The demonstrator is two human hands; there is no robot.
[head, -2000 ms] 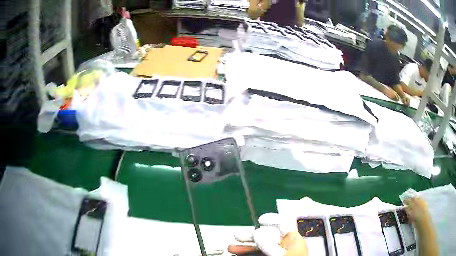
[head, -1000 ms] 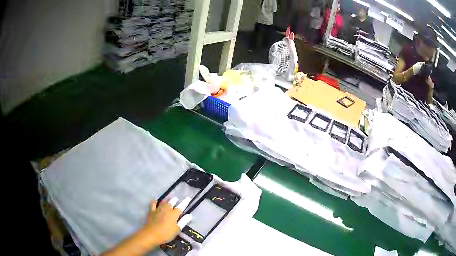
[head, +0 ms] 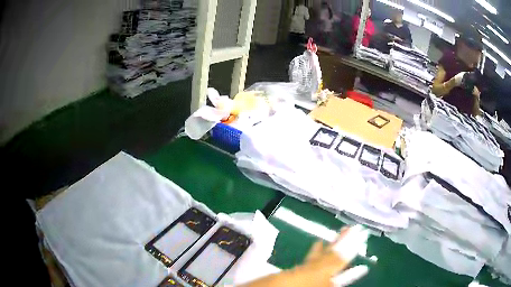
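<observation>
Two black phone middle frames lie side by side on the white interleaf sheet (head: 106, 207) of the near left stack, one on the left (head: 182, 236) and one on the right (head: 215, 257). Gold marks show at their upper ends. Part of another frame (head: 172, 282) shows at the bottom edge. My left hand (head: 336, 258) is over the green bench (head: 201, 176), to the right of these frames. It is blurred, with white finger cots, fingers apart and nothing visible in it. My right hand is out of the picture.
Four frames (head: 347, 147) lie in a row on white sheets across the bench. Behind them are a tan cardboard sheet (head: 350, 116) with one small frame and a blue basket (head: 227, 136). Layered stacks (head: 448, 196) stand right, a white rack (head: 224, 55) behind. A person (head: 462, 73) stands far right.
The view has swung left since the oldest frame, where a frame was held up over the bench. Since one second ago, my left hand has let go of the frames on the left stack and moved right.
</observation>
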